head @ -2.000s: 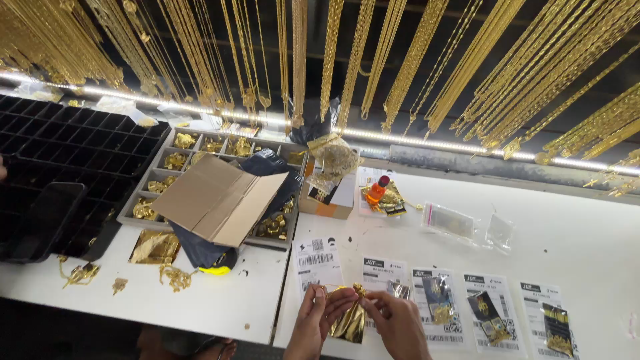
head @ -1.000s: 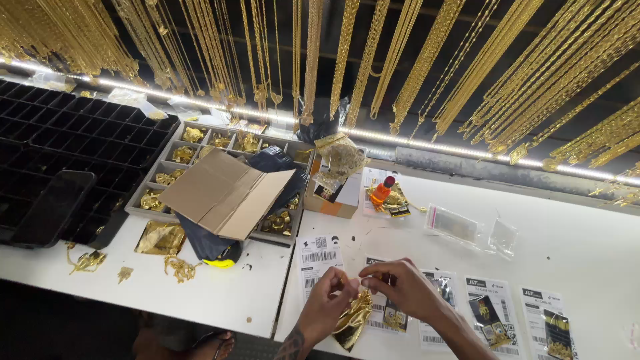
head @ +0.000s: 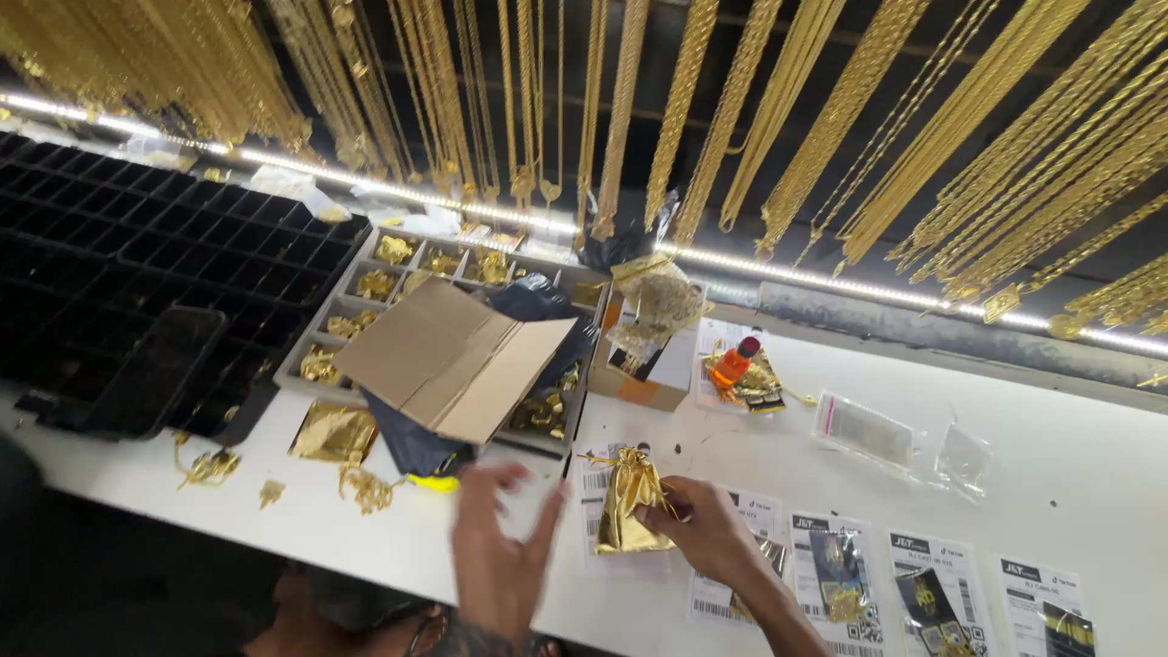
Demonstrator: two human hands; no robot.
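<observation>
My right hand [head: 698,525] grips the side of a shiny gold drawstring pouch [head: 628,511], its neck gathered and its cords sticking out to the left. The pouch lies over a printed shipping label [head: 593,493] near the front of the white table. Left of the pouch, my left hand [head: 506,547] is blurred, fingers apart, with nothing in it. To the right, more labels [head: 931,557] lie in a row, with small packets and gold jewellery on them. Beyond the pouch, a small bottle of orange liquid with a dark red cap [head: 733,363] stands beside another gold pouch [head: 762,388].
A folded cardboard piece [head: 429,351] covers part of a compartment tray [head: 292,365] of gold jewellery. Left are black trays [head: 82,265] and a smartphone [head: 160,370]. Clear plastic bags [head: 867,429] lie at right. Gold chains [head: 680,109] hang above a light strip. A small box [head: 662,392] stands behind.
Both hands were together at the gold pouch. My left hand has let go and moved left, while my right hand holds the pouch, now with its neck gathered.
</observation>
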